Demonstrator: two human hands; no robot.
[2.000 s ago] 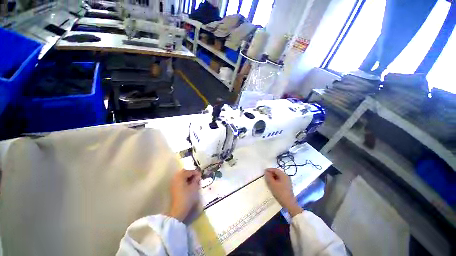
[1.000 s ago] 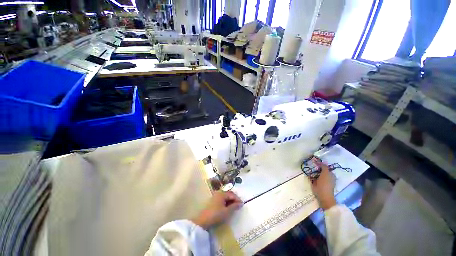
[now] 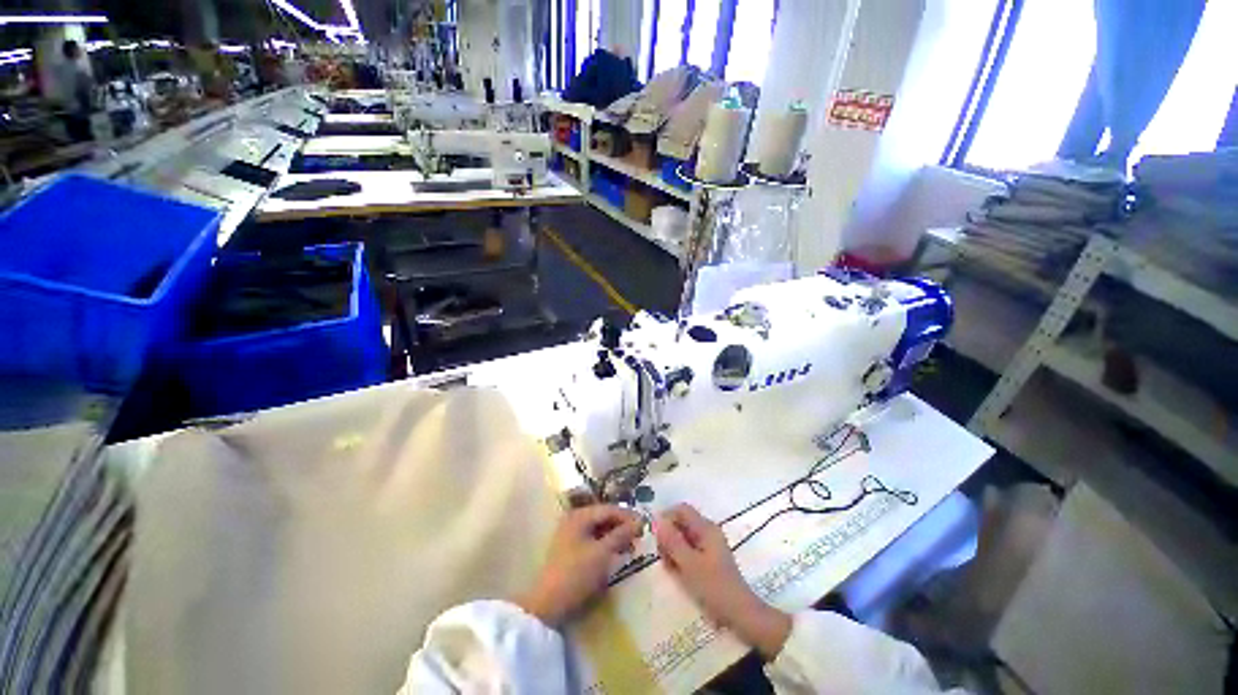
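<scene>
A large beige panel point(image 3: 340, 530) lies left of the needle area point(image 3: 622, 478) of the white sewing machine point(image 3: 781, 360). My left hand point(image 3: 581, 559) is just in front of the needle area, with thumb and fingertips together; anything between them is too small to tell. My right hand point(image 3: 706, 568) is close beside it, fingers closed at the end of a black cord point(image 3: 815, 505). Whether a small tool is in its fingertips is hidden. The cord runs back in loops across the right tabletop. Yellow guide tape point(image 3: 618, 654) runs towards me below my left hand.
Layered panel edges point(image 3: 61, 584) are at the far left. Blue crates point(image 3: 292, 360) stand behind them, one holding dark pieces. Thread cones point(image 3: 726, 140) stand behind the machine. A shelf with stacked pieces point(image 3: 1039, 217) is at the right. A printed ruler scale point(image 3: 815, 550) marks the table.
My right hand went to the coiled cord on the right, then moved left to the needle area, and the cord is now stretched out. My left hand stays near the needle. The view shifted.
</scene>
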